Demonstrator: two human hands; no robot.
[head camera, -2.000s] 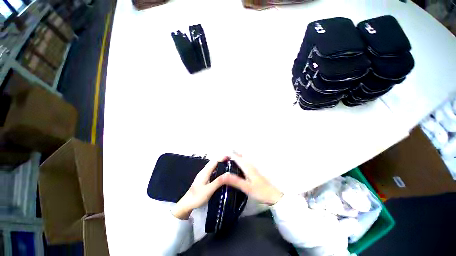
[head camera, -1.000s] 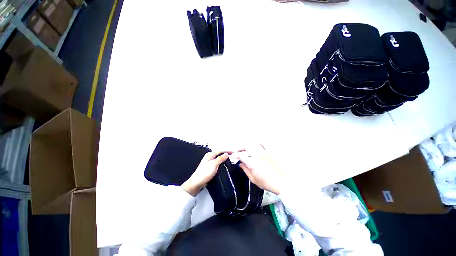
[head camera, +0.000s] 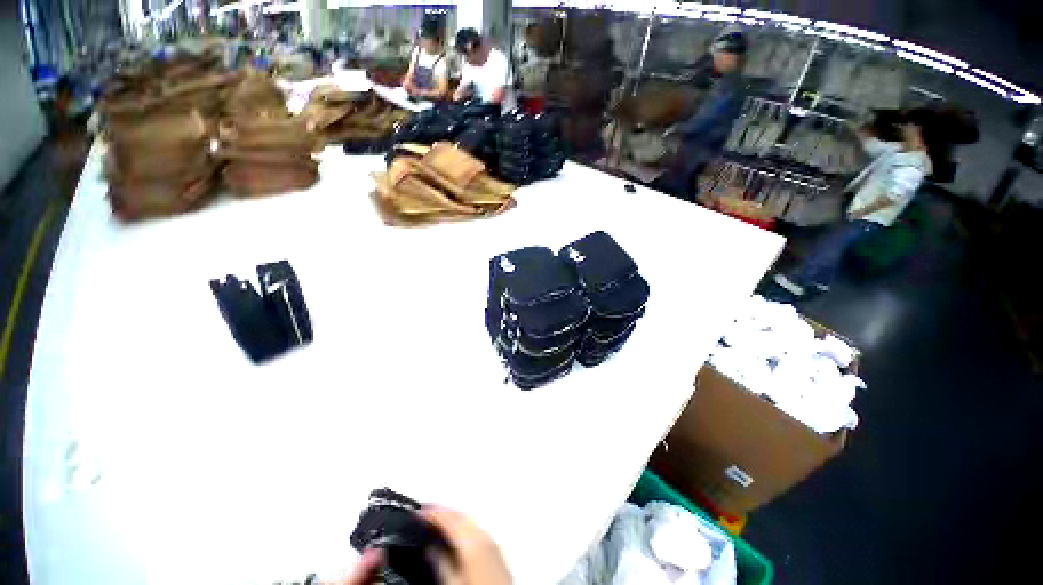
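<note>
A black zippered bag (head camera: 400, 535) is at the bottom edge of the view, blurred and cut off. My right hand (head camera: 471, 551) is on its right side. My left hand (head camera: 366, 567) shows only as fingertips at its lower left. The bag's zipper and mouth cannot be made out. Two stacks of plump black bags (head camera: 543, 280) stand touching on the white table (head camera: 377, 423). A small group of upright, flatter black bags (head camera: 263, 311) stands at the left.
Brown fabric piles (head camera: 269, 149), tan pieces (head camera: 446, 183) and dark bags (head camera: 530, 143) lie farther up the table. A carton (head camera: 732, 446) heaped with white wads and a green crate (head camera: 749, 560) stand at the right edge. Several people (head camera: 892, 177) are beyond.
The view has tilted up, showing the far table and room. My hands and the bag now sit at the bottom edge, partly cut off. The flat bag beside them is no longer distinct.
</note>
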